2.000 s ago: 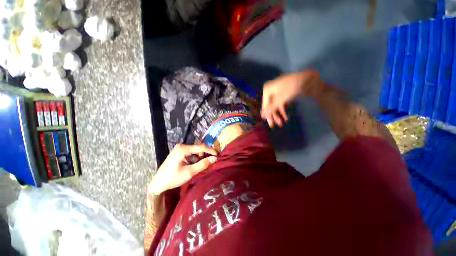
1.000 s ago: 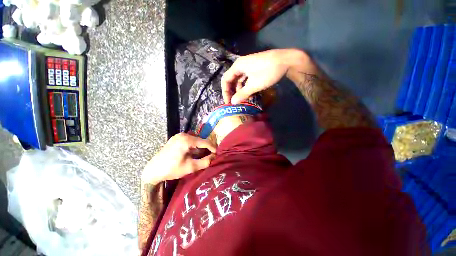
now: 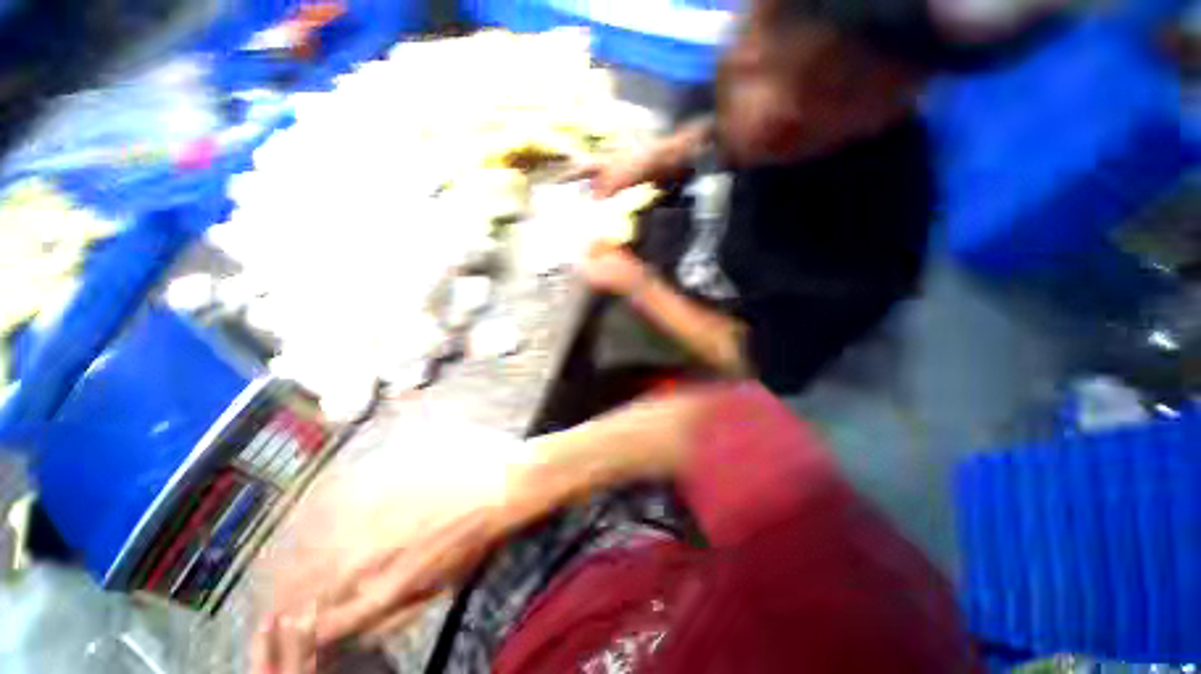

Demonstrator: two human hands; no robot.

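Note:
The picture is strongly blurred. My right forearm reaches from the maroon sleeve across the speckled tabletop [image 3: 382, 481]. My right hand [image 3: 343, 599] is low over the table, fingers near the bottom edge; its grip is too blurred to tell. My left hand cannot be made out. The blue scale [image 3: 145, 415] stands left of my hand, its keypad panel towards me. A large overexposed pile of white lumps [image 3: 382, 198] lies beyond the scale. The clear plastic bag [image 3: 59, 619] shows at the lower left corner, partly cut off.
Another person in dark clothes [image 3: 830, 250] sits at the table's far side, hands at the pile near yellowish pieces [image 3: 626, 217]. Blue trays surround the pile; one at left holds pale yellow pieces [image 3: 40, 250]. Blue crates [image 3: 1080, 527] stand at right.
The view has swung up along the table, bringing the other person and whole pile into sight. My right hand has left the shorts' waistband and reached over the table; my left has dropped from sight.

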